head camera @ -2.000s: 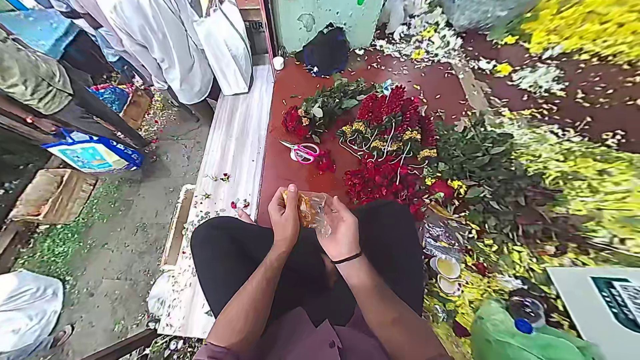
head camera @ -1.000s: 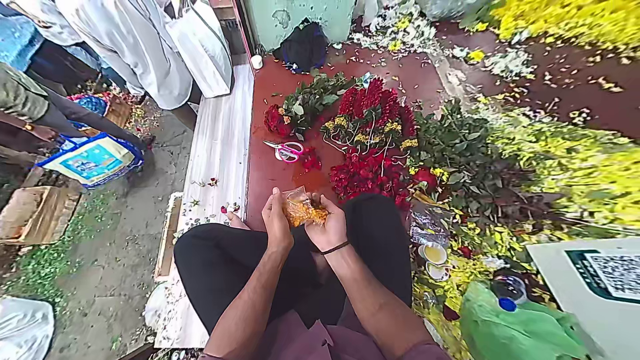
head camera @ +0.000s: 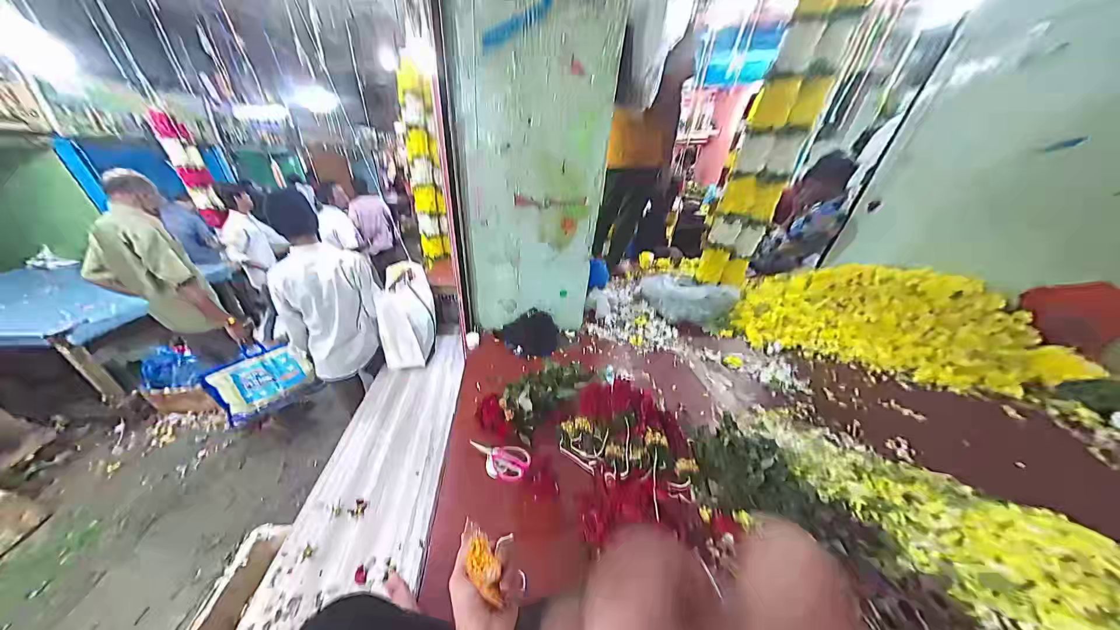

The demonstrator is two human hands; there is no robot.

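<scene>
At the lower middle, my left hand (head camera: 472, 591) holds a small clear packet of orange food pieces (head camera: 484, 564) above the red floor. My right hand (head camera: 787, 573) is large and blurred, very near the camera at the bottom edge; its fingers and anything in them cannot be made out. Pink-handled scissors (head camera: 507, 462) lie on the red surface beyond my left hand. To their right is a heap of red flowers (head camera: 617, 402) with strung yellow blossoms and pale thread (head camera: 582, 459). Green leafy stems (head camera: 547, 389) lie behind the scissors.
A white ledge (head camera: 376, 464) runs along the left, scattered with petals. A pale green pillar (head camera: 525, 175) and a dark cloth (head camera: 530, 332) stand ahead. Yellow flowers (head camera: 884, 324) are piled at the right. Several people are in the walkway at left, one near a white bag (head camera: 406, 315).
The view has tilted up strongly. Both hands were together at the packet; now my left hand alone is seen with it, and my right hand has come up close to the camera.
</scene>
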